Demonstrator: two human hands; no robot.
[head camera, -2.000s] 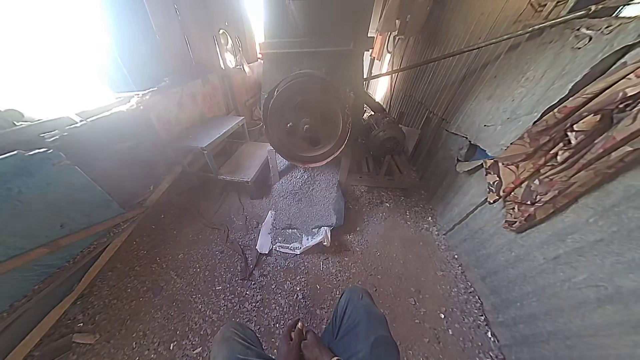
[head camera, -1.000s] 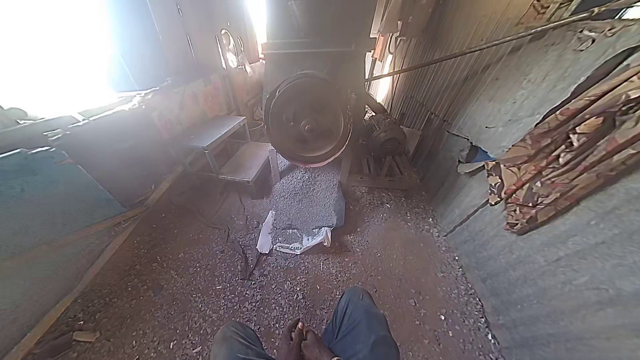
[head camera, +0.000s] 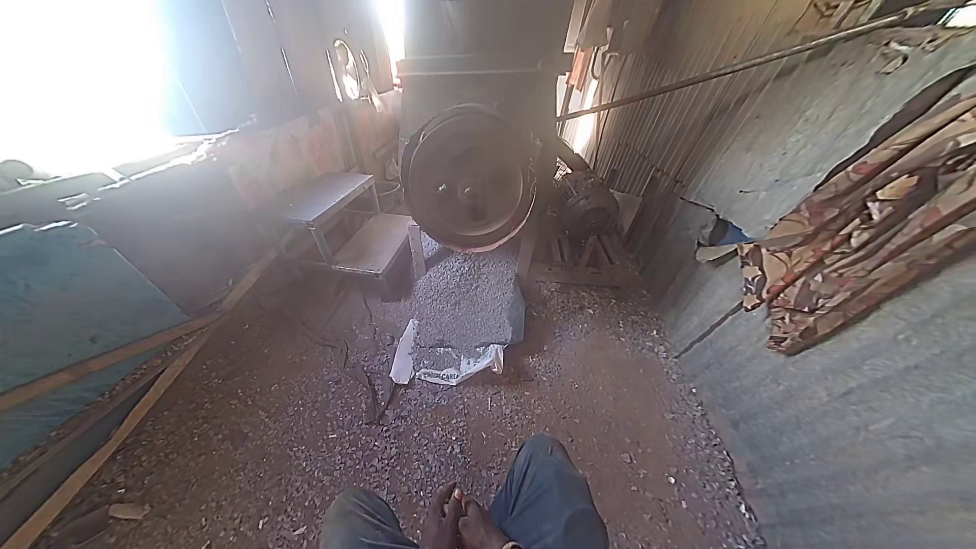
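Observation:
My left hand (head camera: 442, 518) and my right hand (head camera: 479, 526) rest together between my bent knees at the bottom of the view. Their fingers meet, and I see no object in either; how far the fingers are closed is unclear. Beyond them on the ground lies a heap of grey granular material (head camera: 469, 297), with a white sack (head camera: 457, 367) bearing print at its near edge. Over the heap stands a large metal machine (head camera: 480, 84) with a round wheel (head camera: 469, 179) on its front.
A motor (head camera: 591, 210) on a frame stands right of the machine. Two-level metal steps (head camera: 374, 244) are at its left. Patterned cloth (head camera: 877, 221) hangs by the corrugated metal wall at right. Wooden strips (head camera: 152, 412) run along the left side. Loose chips cover the dirt floor.
The wheel on the machine shows its markings at different angles between frames, so it has turned. My hands have stayed together between my knees.

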